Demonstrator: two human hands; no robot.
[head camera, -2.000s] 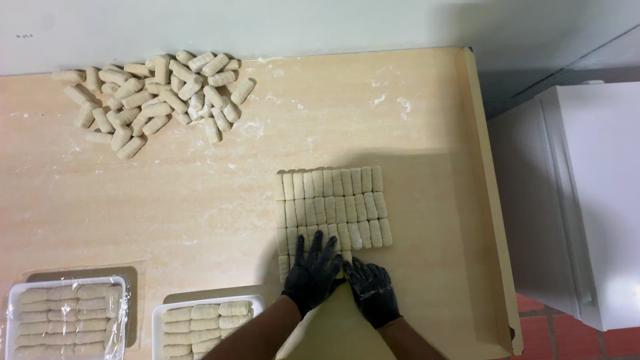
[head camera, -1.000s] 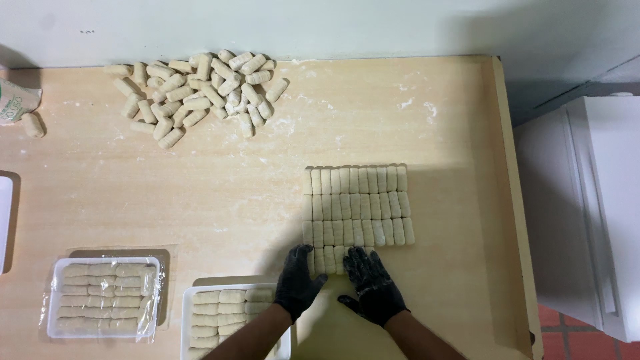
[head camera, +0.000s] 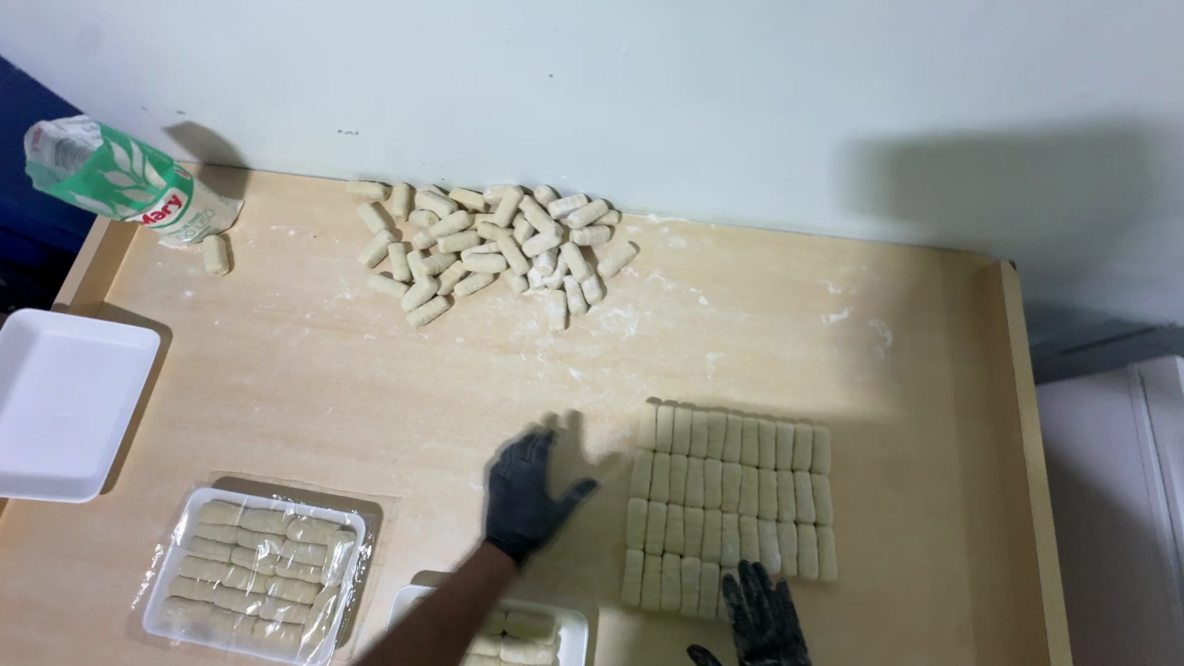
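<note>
My left hand (head camera: 529, 495), in a black glove, hovers over the wooden table (head camera: 370, 398) with thumb and fingers apart, holding nothing. It is left of a block of dough rolls (head camera: 721, 499) laid side by side in rows. My right hand (head camera: 763, 615), also black-gloved and dusted with flour, rests at the block's bottom row, thumb spread, nothing gripped. A loose pile of floured dough rolls (head camera: 499, 242) lies toward the wall. My left forearm partly covers a white tray of rolls (head camera: 575, 638) at the bottom.
A film-wrapped tray of rolls (head camera: 347, 592) is at lower left, with a bare white tray (head camera: 69, 398) beyond it. An opened Mary flour bag (head camera: 139, 180) stands at the back left beside one roll (head camera: 215, 254). Raised wooden edging (head camera: 1031, 462) bounds the right side.
My left hand has left the bottom row and moved left and toward the wall. My right hand remains at the bottom row. The view has swung left, showing the whole flour bag.
</note>
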